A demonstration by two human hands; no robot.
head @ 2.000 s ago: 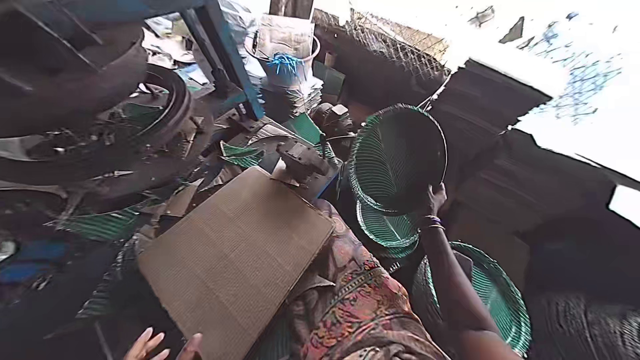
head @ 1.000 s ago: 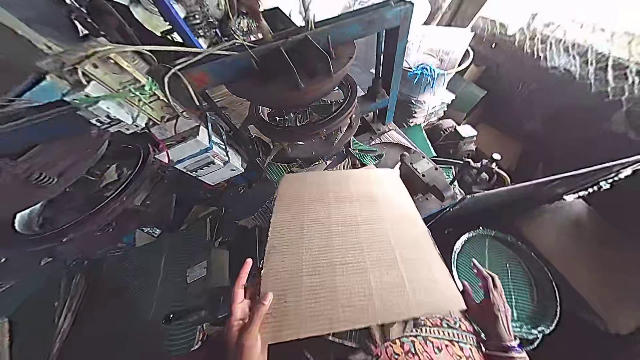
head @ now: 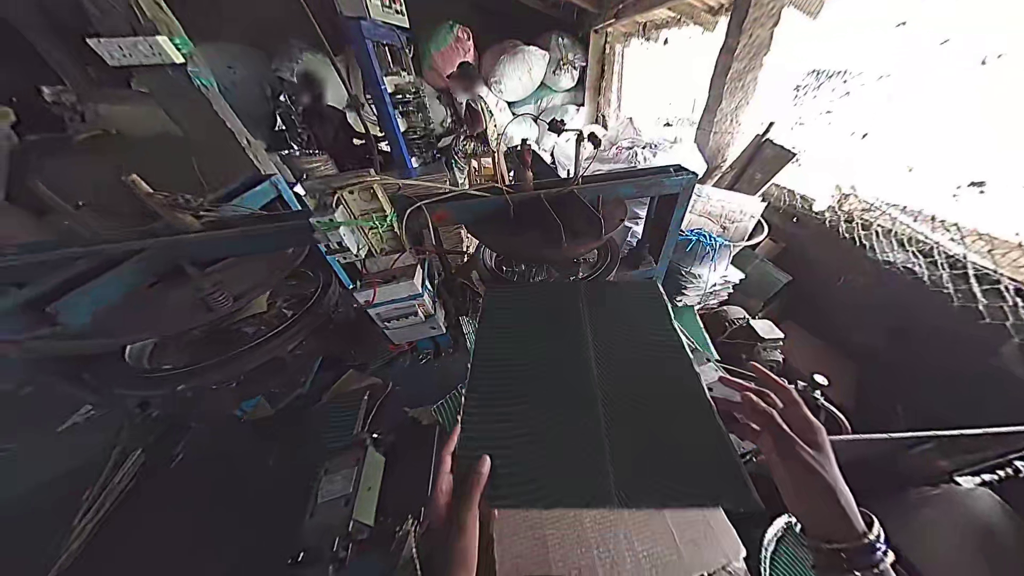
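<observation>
A dark green ribbed sheet (head: 592, 400) lies over brown corrugated cardboard (head: 616, 540), whose near part shows below the sheet. My left hand (head: 458, 504) is at the sheet's near left edge, thumb and fingers apart; whether it touches the sheet is hard to tell. My right hand (head: 780, 440), with bangles at the wrist, is raised beside the right edge, fingers spread and holding nothing. Beyond the sheet stands a blue metal frame (head: 676, 216) with a round dark press die (head: 552, 228) and a ring-shaped lower die (head: 612, 260). Part of a green round plate (head: 788, 548) shows below my right wrist.
A second press with a ring die (head: 320, 296) stands at left. Between the presses is an electrical switch box (head: 404, 308). At right are a bucket (head: 724, 216) with blue strips and a small machine with a gauge (head: 818, 379). Two people are farther back, near white sacks (head: 516, 70).
The dark green sheet now covers most of the cardboard, which was bare a second ago. My right hand has moved up along the right edge. The view has tilted up toward the room.
</observation>
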